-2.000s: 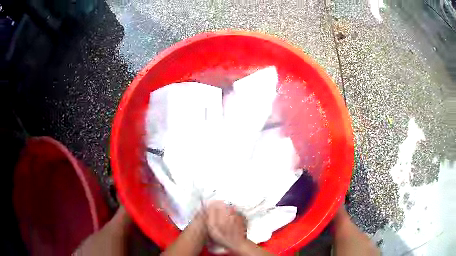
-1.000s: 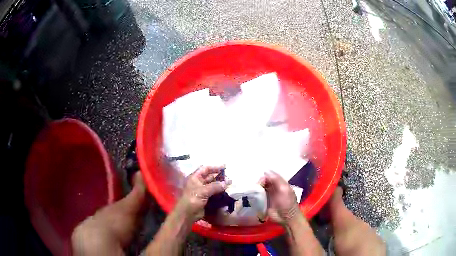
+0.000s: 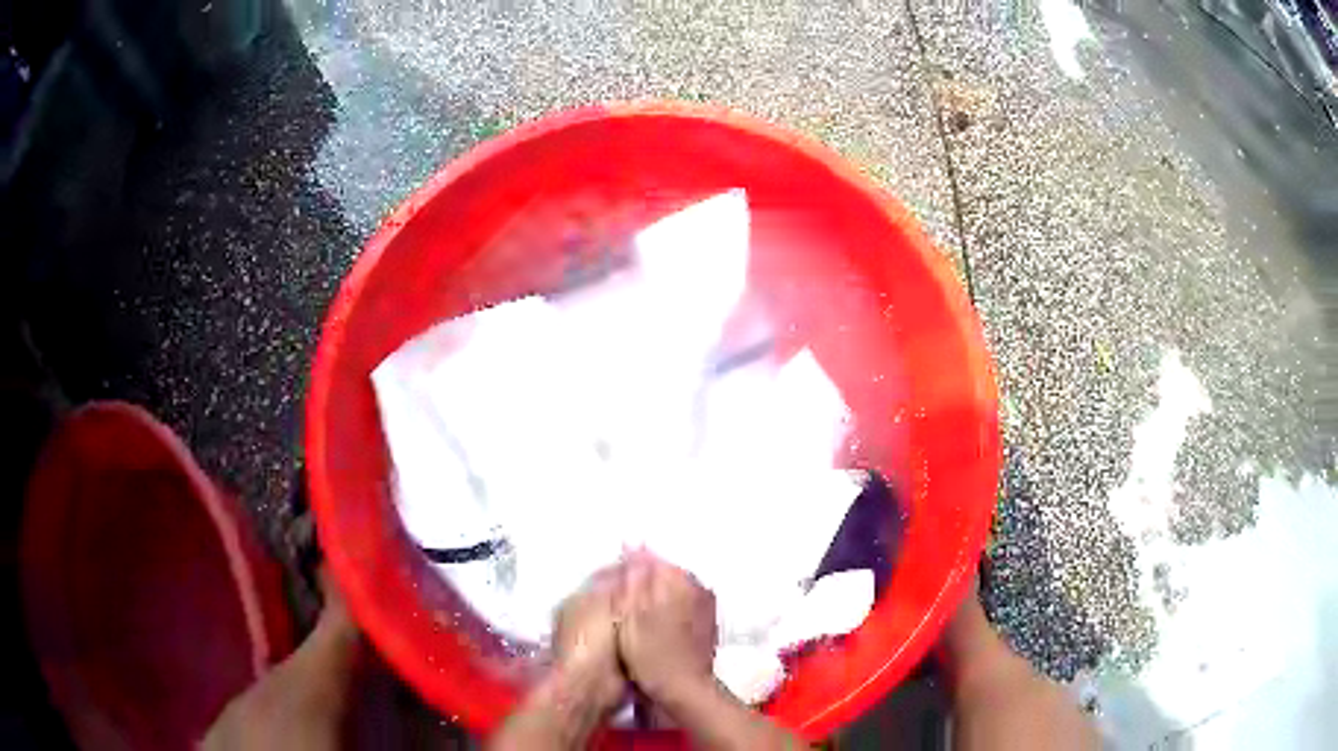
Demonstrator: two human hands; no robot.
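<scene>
A bright white garment [image 3: 631, 396] lies bunched and spread in the large red basin [image 3: 942, 484], with pinkish water around it. A short dark trim [image 3: 464, 553] shows on its left side. A dark cloth [image 3: 866, 531] shows under its right side. My left hand [image 3: 590, 634] and my right hand [image 3: 669, 624] are pressed together side by side over the garment near the basin's front edge. The fingers look closed on the white cloth, but the grip is partly hidden and blurred.
A smaller, duller red basin [image 3: 235, 565] stands on the floor at the left. My bare legs flank the large basin at the front. The pebbled floor [image 3: 1086, 294] has wet patches and a bright glare at the lower right.
My hands, apart around a bunched part of the garment a second ago, are now together. The garment's left part has spread lower and leftward. The blue and red thing at the front is out of view.
</scene>
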